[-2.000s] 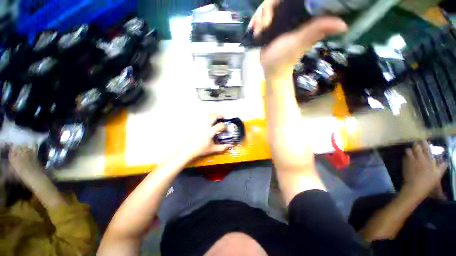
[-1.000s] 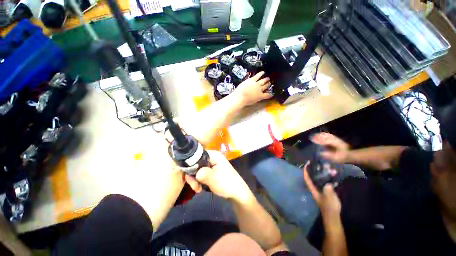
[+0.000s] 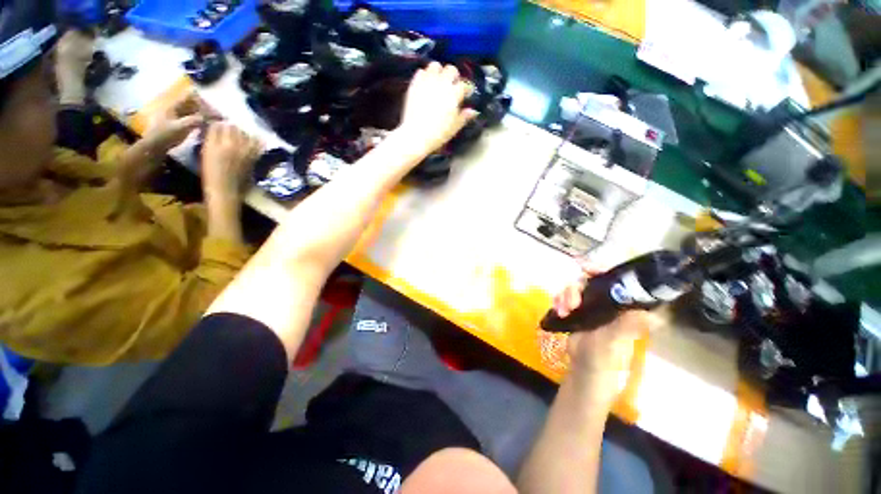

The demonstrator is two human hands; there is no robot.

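Note:
My left hand [image 3: 437, 104] reaches away over the right edge of a group of round black housings [image 3: 295, 77] with silvery pieces inside. Its fingertips are at one housing; whether they grip it is unclear. My right hand [image 3: 604, 328] is wrapped around a thick black electric screwdriver [image 3: 630, 289] with a pale round label. The screwdriver is tilted nearly flat, its narrow end towards the left above the orange-taped bench edge. A silver-grey screw feeder [image 3: 580, 207] with clear sides stands between my hands.
More black housings [image 3: 763, 289] stand on the right, beyond the screwdriver. Blue bins [image 3: 440, 24] lie behind the left group. A person in a mustard sleeve [image 3: 106, 280] works at the left. Green matting [image 3: 541, 58] runs beyond the pale bench top [image 3: 444, 232].
The view has swung left. My left hand has moved from the right group of housings to the left group. The screwdriver in my right hand has tipped from steep to nearly flat.

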